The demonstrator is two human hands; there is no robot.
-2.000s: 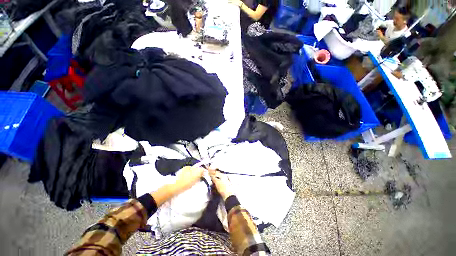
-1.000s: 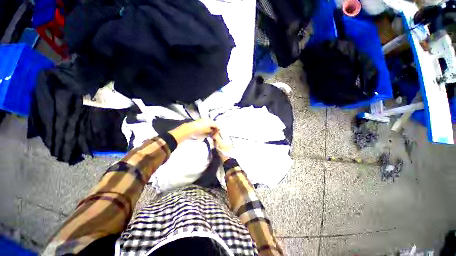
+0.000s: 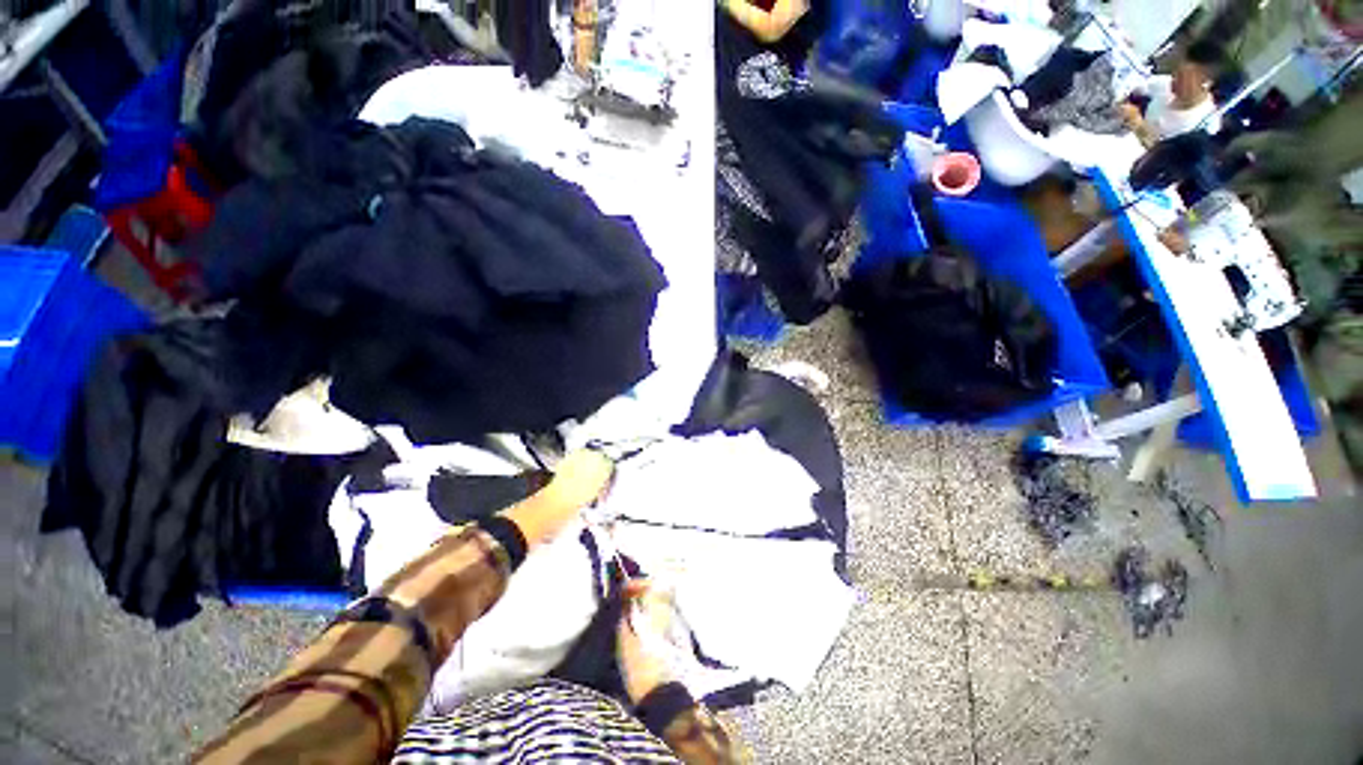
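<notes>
White cloth with black patches [image 3: 725,561] lies spread in front of me, over the table's near end and down toward my lap. My left hand [image 3: 576,486] rests on the upper middle of the cloth, its fingers closed at a fold. My right hand [image 3: 643,628] is lower and nearer my body, over a black patch. A thin light strand or edge runs between the hands. Small fingertips are blurred, so I cannot tell exactly what the right hand holds.
A large black garment pile [image 3: 464,284] covers the white table [image 3: 680,224] ahead. A blue crate [image 3: 1069,336] with black cloth stands at right, another blue crate [image 3: 53,351] at far left. A red stool [image 3: 165,224] is at left. A person [image 3: 1188,97] sits at upper right.
My hands were together at the cloth's middle; now my right hand has moved down toward my body, apart from the left. The view tipped down, then up again.
</notes>
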